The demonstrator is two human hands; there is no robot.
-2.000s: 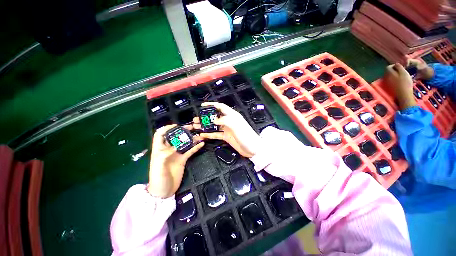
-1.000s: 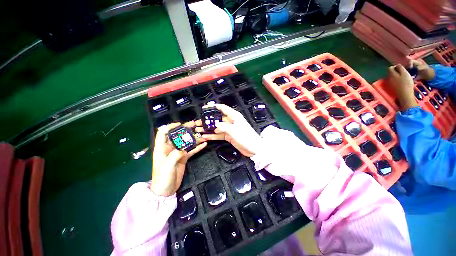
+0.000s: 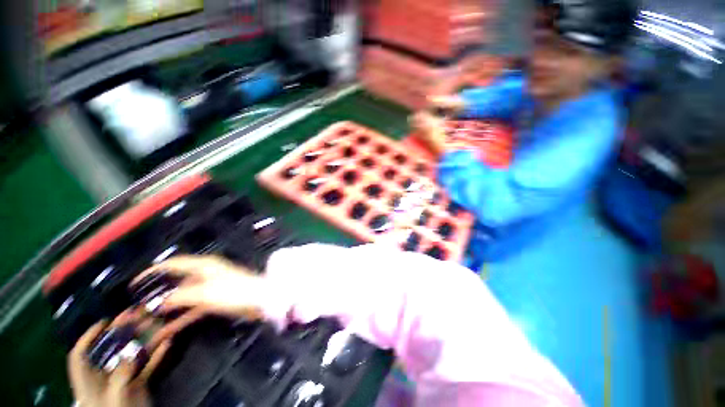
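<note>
The frame is blurred by motion. My left hand (image 3: 107,377) is at the lower left, cut off by the bottom edge, with its fingers around a dark watch body (image 3: 111,350). My right hand (image 3: 203,290) is just above and to the right, with its fingers around a second watch body (image 3: 157,292). The screens are smeared, so what they show cannot be read. Both hands are over the black foam tray (image 3: 246,334), which has dark watches in its pockets.
A salmon-orange foam tray (image 3: 350,171) with watches lies beyond my right sleeve. A worker in a blue smock (image 3: 540,159) is at the right, hands near a red-orange tray (image 3: 477,137). Stacked foam trays (image 3: 405,67) stand at the back. A white roll (image 3: 137,119) is behind the metal rail.
The view has swung to the right, so my hands and both trays show further left and the neighbouring worker is in view. Both watches are still in my hands.
</note>
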